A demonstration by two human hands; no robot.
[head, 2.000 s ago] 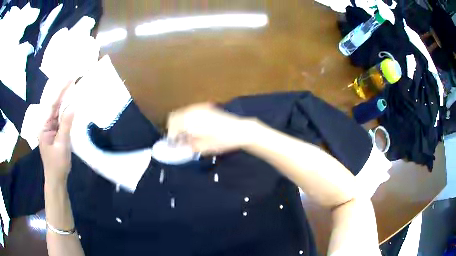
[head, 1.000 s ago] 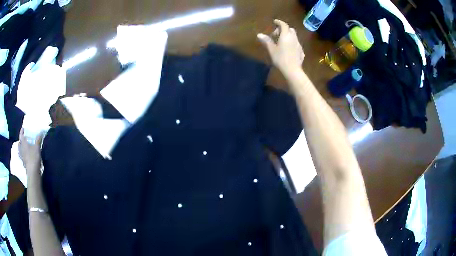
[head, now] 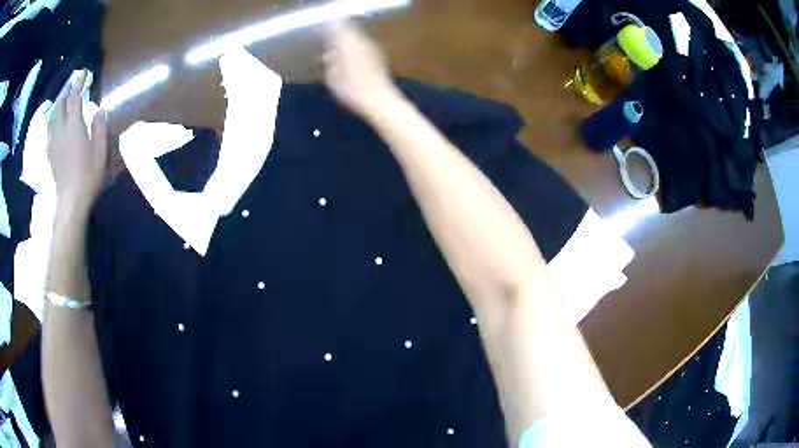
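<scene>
The black top (head: 289,306) with small white marks lies spread in front of me. Its white collar (head: 197,206) forms a V at the upper left. The white cuff (head: 591,267) shows at the sleeve end on the right. My left hand (head: 77,144) lies with fingers together at the garment's left edge, by white cloth; whether it grips cloth cannot be told. My right hand (head: 355,66) is blurred, above the garment's top edge right of the collar; its fingers look curled and any thing in it cannot be made out.
A bottle with amber liquid (head: 613,70), a dark thread cone (head: 611,125) and a white ring (head: 638,171) stand or lie at the right. A clear bottle (head: 555,10) is cut off at the top. Garment piles (head: 701,131) lie at right and left. The brown table (head: 692,289) has a curved edge.
The collar now lies opened into a V and the right sleeve is spread outward. My right hand has moved left toward the collar; my left hand has moved up.
</scene>
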